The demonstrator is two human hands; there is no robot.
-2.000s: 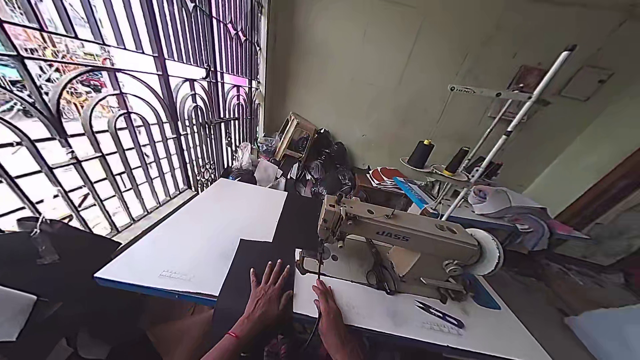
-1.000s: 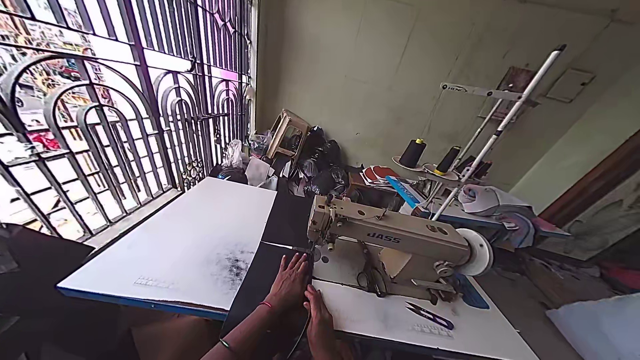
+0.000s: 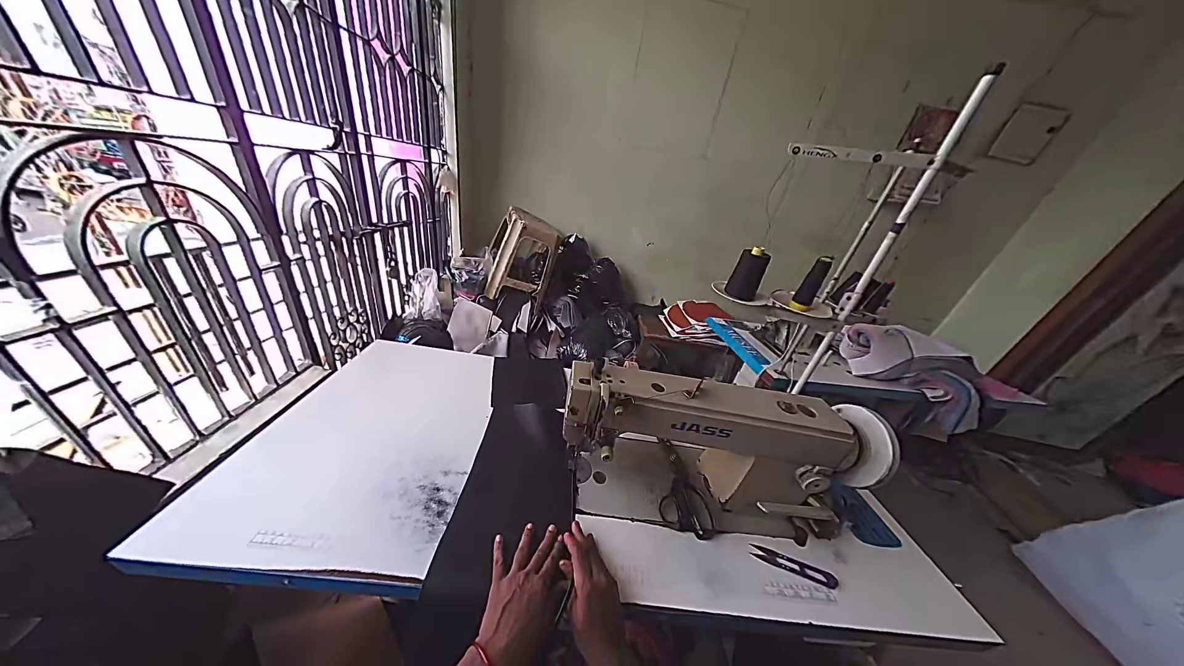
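A long strip of black fabric (image 3: 499, 481) runs over the white sewing table (image 3: 324, 444), its right edge beneath the needle area of a beige Jass industrial sewing machine (image 3: 712, 416). My left hand (image 3: 523, 597) lies flat on the fabric with its fingers spread, in front of the needle area. Beside it, my right hand (image 3: 592, 587) rests at the fabric's right edge, fingers close together; whether it pinches the edge cannot be told. Black-handled scissors (image 3: 686, 507) lean against the machine bed. Purple-handled thread snips (image 3: 794, 566) lie on the table to the right.
Black thread cones (image 3: 747, 275) stand on a thread stand (image 3: 888, 240) behind the machine. A metal window grille (image 3: 231, 213) is at the left. A stool (image 3: 523, 254) and black plastic bags (image 3: 601, 314) are heaped by the wall. Folded cloth (image 3: 911, 361) lies at the right.
The black fabric has moved away from me, past the needle area, and its crosswise edge lies farther back. My hands have come back towards the table's front edge. The view has shifted somewhat.
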